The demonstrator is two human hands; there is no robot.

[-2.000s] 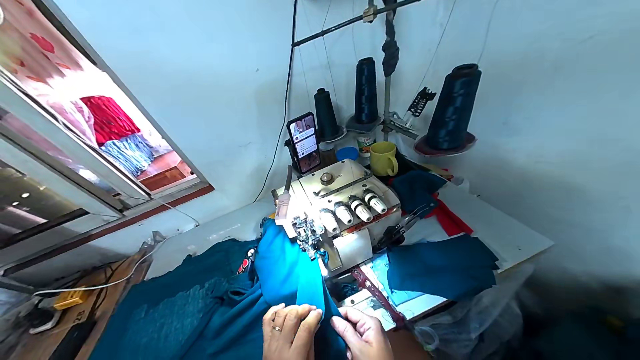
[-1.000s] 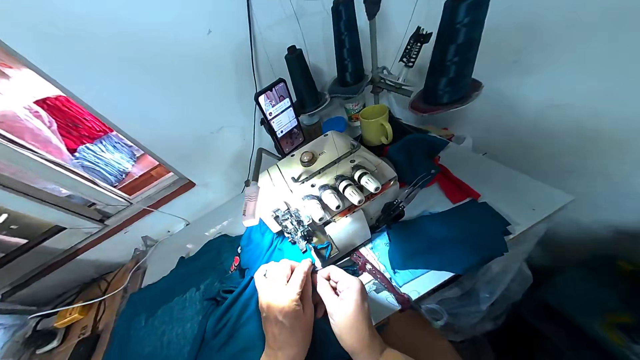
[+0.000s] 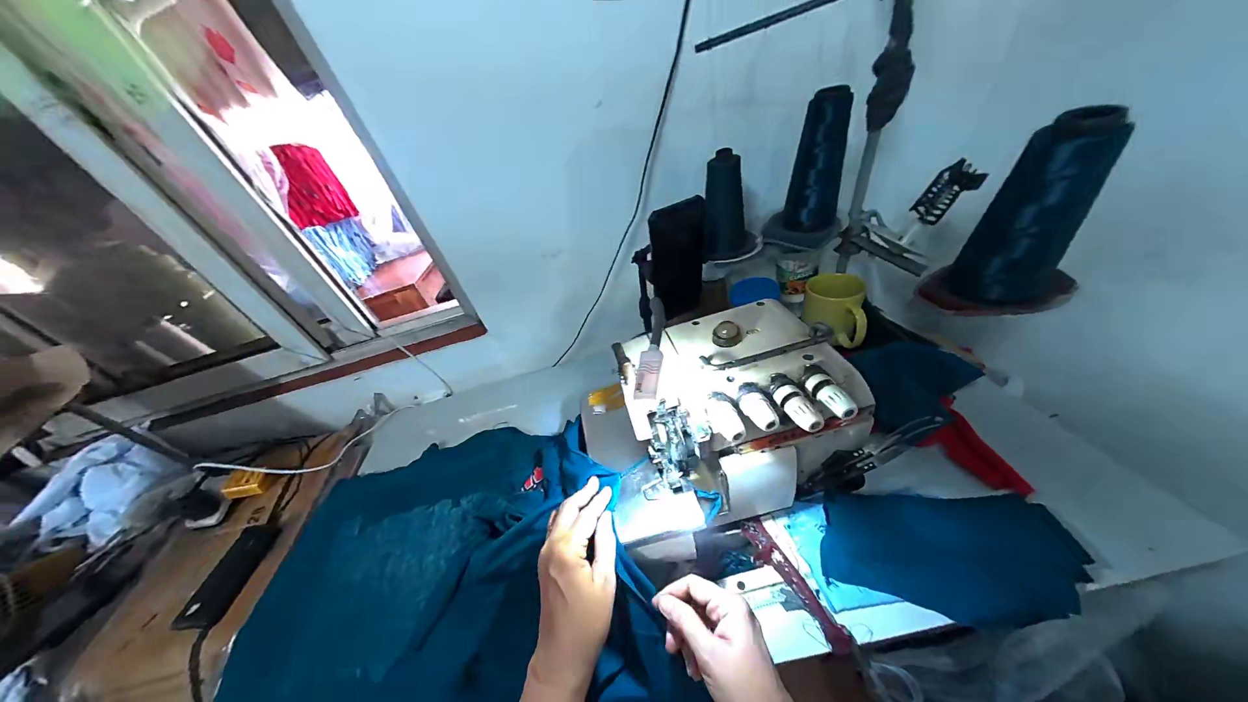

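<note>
A large piece of teal fabric [image 3: 390, 565] spreads over the table left of an overlock sewing machine [image 3: 770, 380]. My left hand [image 3: 580, 561] lies on the fabric's edge just left of the presser foot [image 3: 673, 444], fingers extended and pointing up; whether it pinches the cloth is unclear. My right hand [image 3: 717, 624] is nearer the camera, below the machine's front, its thumb and forefinger closed on the fabric's edge. The needle area is lit brightly, and the fabric edge sits to its left, apart from the foot.
Cut teal pieces [image 3: 955, 556] lie right of the machine, near black-handled scissors [image 3: 868, 458] and a red cloth [image 3: 980, 453]. Behind stand a yellow mug [image 3: 836, 307], a phone [image 3: 677, 253] and thread cones [image 3: 1043, 205]. A white cable [image 3: 322, 468] crosses the left side.
Both hands were close together in front of the presser foot; now they are apart, the left beside the machine and the right lower. The phone's screen has gone dark. The view has shifted.
</note>
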